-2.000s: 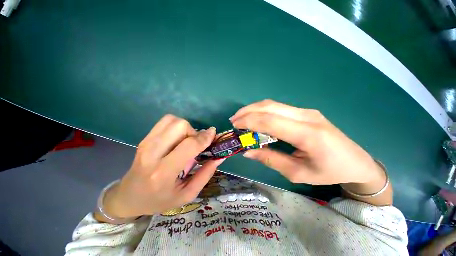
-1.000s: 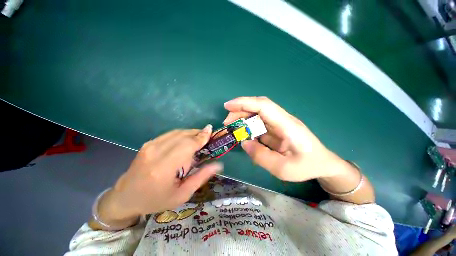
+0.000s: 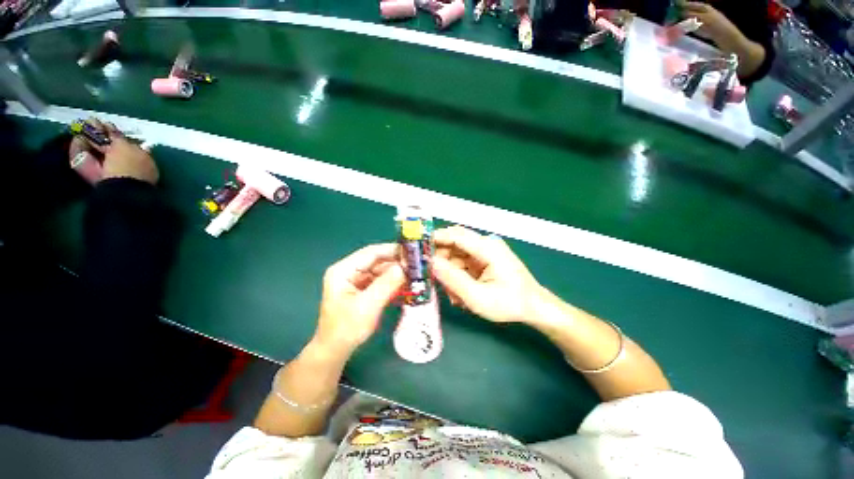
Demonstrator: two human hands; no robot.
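Note:
The control board (image 3: 415, 251) stands lengthwise in front of me, with a yellow block near its far end, a dark purple capacitor along it and red wire at its near end. The pink hair dryer body (image 3: 418, 335) hangs at the near end, its round end towards me. My left hand (image 3: 360, 292) grips the board and handle from the left with thumb and fingers. My right hand (image 3: 482, 273) grips them from the right. The handle shell is mostly hidden behind the board and fingers.
Another pink unit with its board out (image 3: 251, 189) lies on the worktop at left. A neighbour's hand (image 3: 129, 159) holds a unit further left. Beyond the white rail (image 3: 524, 223) is the green belt with pink units (image 3: 172, 88). A white tray (image 3: 682, 89) stands at upper right.
The view has lifted to show the belt and neighbours. The unit has turned from slanting sideways to pointing away from me, and the pink barrel now shows. Both hands have closed in around the board.

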